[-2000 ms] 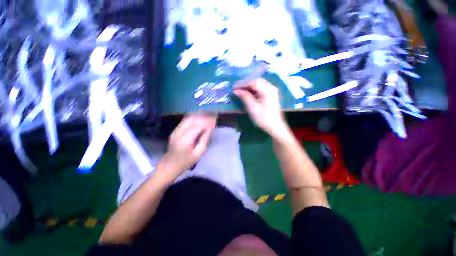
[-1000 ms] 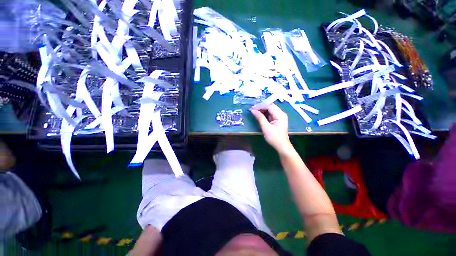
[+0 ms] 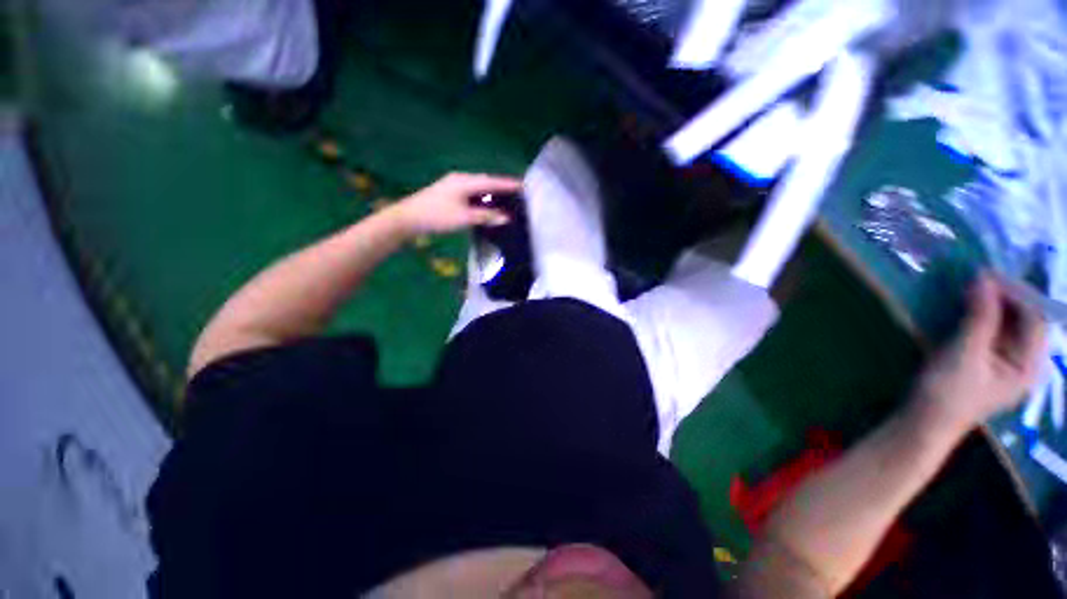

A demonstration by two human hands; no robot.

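The view is tilted and blurred. My left hand (image 3: 466,201) is away from the bench, beside my light trouser leg, fingers curled by a small dark, shiny thing; whether it holds it I cannot tell. My right hand (image 3: 995,349) is over the bench edge at the right, thumb and fingers close together beside a greyish strip; a grip on it cannot be made out. A circuit board (image 3: 907,227) lies on the green bench top, left of and beyond my right hand. The loose pile of white flat cables (image 3: 1006,146) is at the upper right.
White cables (image 3: 807,152) with blue ends hang over the edge of the dark tray (image 3: 614,64) towards my legs. The bench edge (image 3: 872,281) runs diagonally. A red stool (image 3: 778,486) stands below it. Part of another person's light clothing (image 3: 252,41) shows at upper left.
The view has swung left and tilted, so bench and trays shift to the upper right. My left hand, out of view one second ago, now shows beside my leg.
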